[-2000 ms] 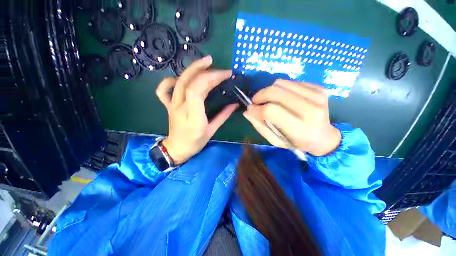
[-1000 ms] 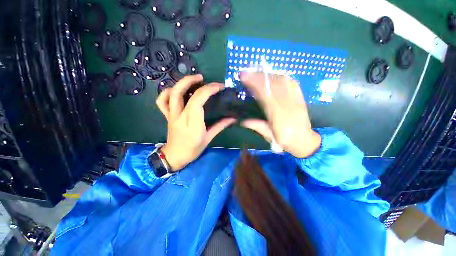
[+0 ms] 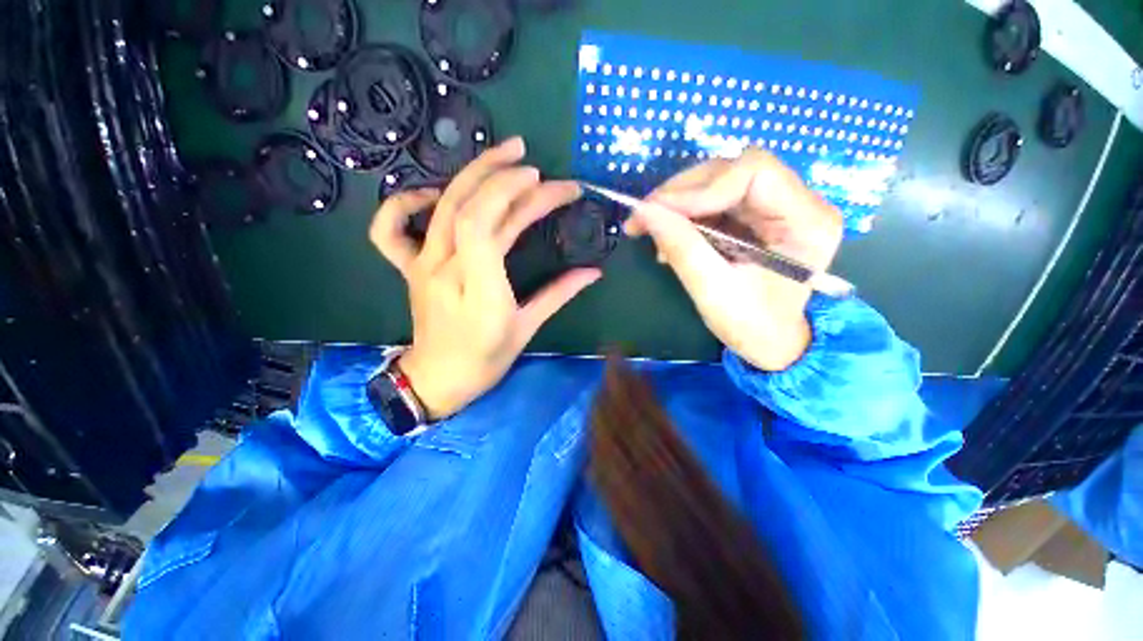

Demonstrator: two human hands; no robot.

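A round black plastic part point(image 3: 584, 234) lies between the thumb and fingers of my left hand point(image 3: 473, 267), with a white dot at its right rim. My right hand point(image 3: 740, 241) holds silver tweezers point(image 3: 765, 259) between thumb and fingers. The tweezers point left, with their tips at the far edge of the part, close to my left fingertips. The blue backing sheet point(image 3: 760, 78) lies beyond my hands with rows of small white dots and strong glare. Whether a dot is in the tweezer tips is too small to tell.
Several black parts with white dots lie grouped on the green bench at the far left, some overlapping point(image 3: 380, 97). Three black parts point(image 3: 994, 149) lie at the far right near a white strip. Black trays point(image 3: 107, 238) are stacked at the left, more point(image 3: 1088, 338) at the right.
Since one second ago, my right hand has turned, and the tweezers now show pointing at the part. My left hand stays around the part. The view has shifted slightly.
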